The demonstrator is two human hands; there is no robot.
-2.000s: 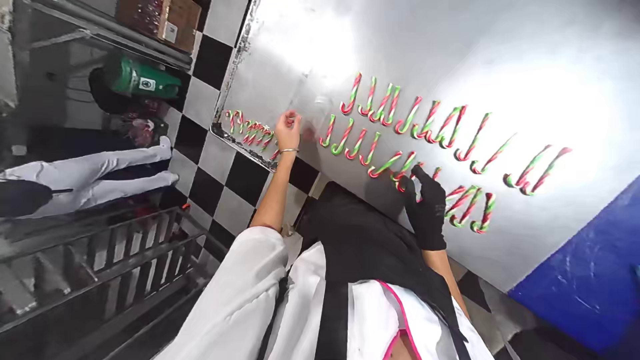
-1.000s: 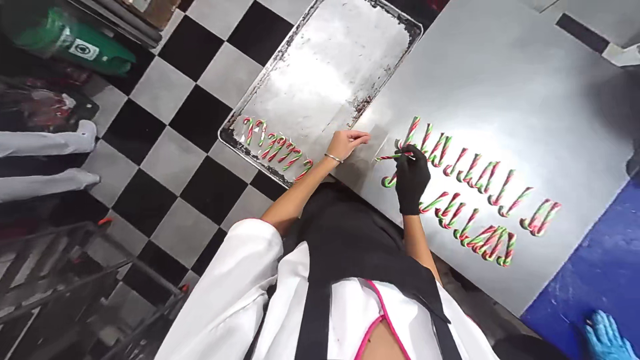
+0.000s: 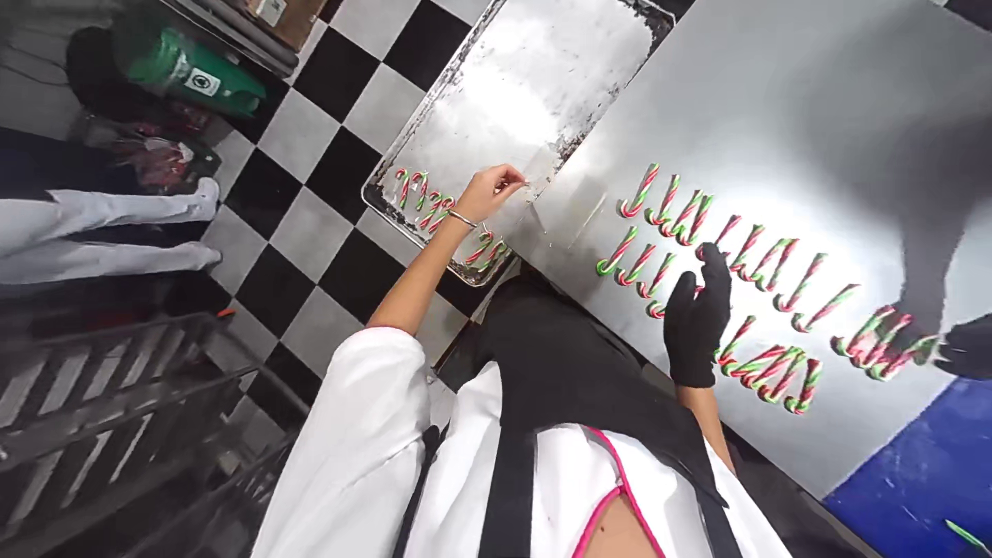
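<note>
Red, green and white candy canes lie in two uneven rows on a metal worktable. My right hand, in a black glove, is over these rows with fingers apart; whether it touches a cane cannot be made out. My left hand, bare with a bracelet at the wrist, pinches what looks like the edge of a clear plastic wrapper, where the table meets a worn metal baking tray. More candy canes lie along the tray's near end, partly behind my left wrist.
A co-worker's black-gloved hand touches a cluster of canes at the right. A blue surface adjoins the table. On the left are a metal rack, a green bin, another person's white-clad legs and checkered floor.
A cane that was at my right hand, near the table's left part, is no longer seen there; that hand has moved right over the rows. A co-worker's black-gloved hand has appeared at the right.
</note>
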